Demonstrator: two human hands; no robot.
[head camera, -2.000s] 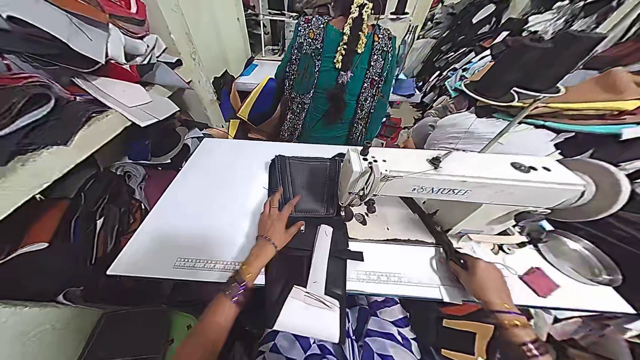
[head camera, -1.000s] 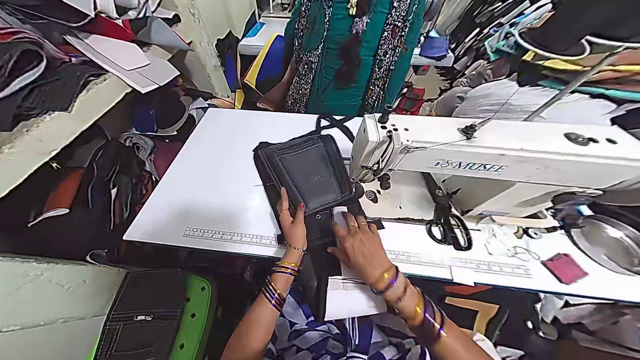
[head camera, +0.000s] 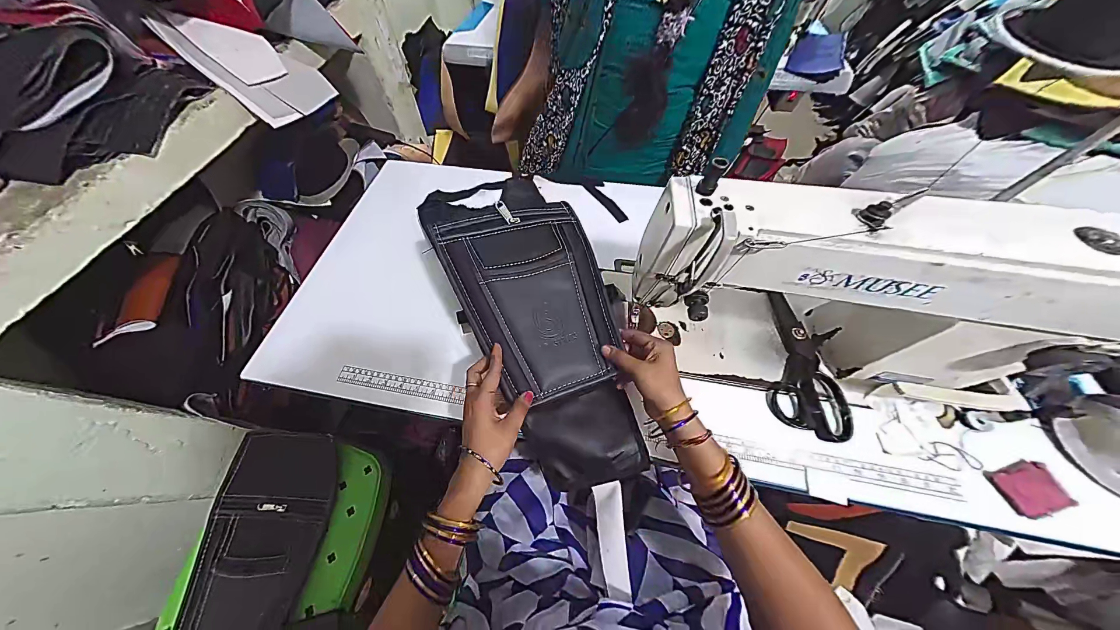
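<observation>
A black leather-like bag panel (head camera: 542, 297) with white stitching, a zip and an embossed mark lies at the front of the white sewing table (head camera: 324, 324). My left hand (head camera: 494, 416) grips its lower left edge between thumb and fingers. On its lower right edge my right hand (head camera: 647, 367) has hold. A plain black flap (head camera: 586, 433) hangs below the panel toward my lap. Just right of the panel stands the head of a white Musee sewing machine (head camera: 682, 236). Black-handled scissors (head camera: 807, 385) rest on the machine bed.
Another stitched black panel (head camera: 267, 516) lies on a green piece (head camera: 346, 516) at lower left. A maroon fabric square (head camera: 1031, 488) and a metal bowl (head camera: 1089, 446) are at right. A person in green clothing (head camera: 647, 87) is beyond the table. Material piles flank the table.
The bag panel has turned more upright, its zip end now pointing away from me. My right hand, near the scissors two seconds ago, is now on the panel. The scissors were let go between the first two frames.
</observation>
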